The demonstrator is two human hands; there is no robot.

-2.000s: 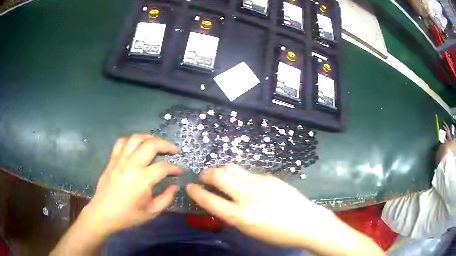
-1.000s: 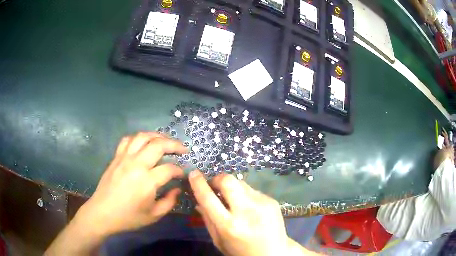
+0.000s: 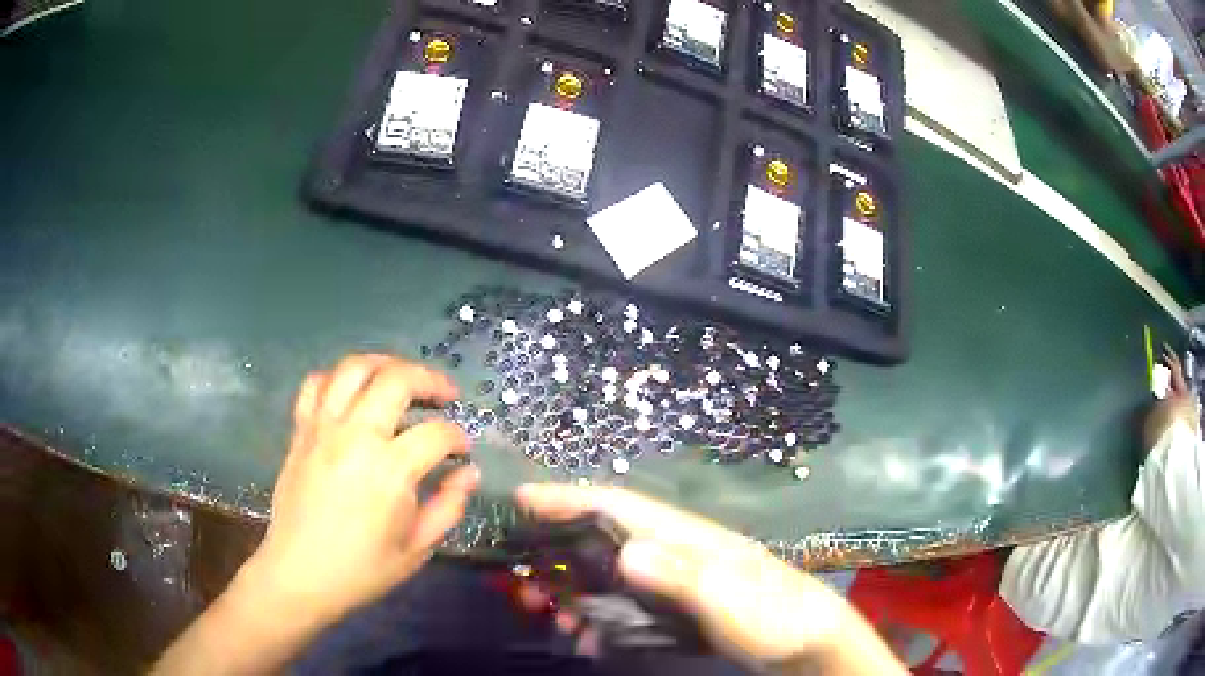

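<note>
Many tiny black, clear and white loose parts (image 3: 648, 383) lie spread on the green mat. My left hand (image 3: 364, 475) is at the left edge of the parts, fingers curled and apart, with nothing visible in it. My right hand (image 3: 740, 568) is low, at the bench's near edge, holding a dark, blurred unit (image 3: 582, 555) with its fingers over the top; its lower part is unclear. Beyond the parts, a black tray (image 3: 449, 218) holds several black units with white printed areas. A white card (image 3: 642, 230) lies at the near side of a tray pocket without a unit.
A pale board (image 3: 958, 93) lies beyond the tray on the right. A red plastic stool (image 3: 945, 614) stands below the bench edge. A neighbouring person's pale sleeve (image 3: 1110, 555) and hand show at the right rim. The bench's near edge (image 3: 846, 548) is worn.
My right hand has left the loose parts, moved down to the near edge, and now holds a dark unit not visible before. My left hand stays nearly in place.
</note>
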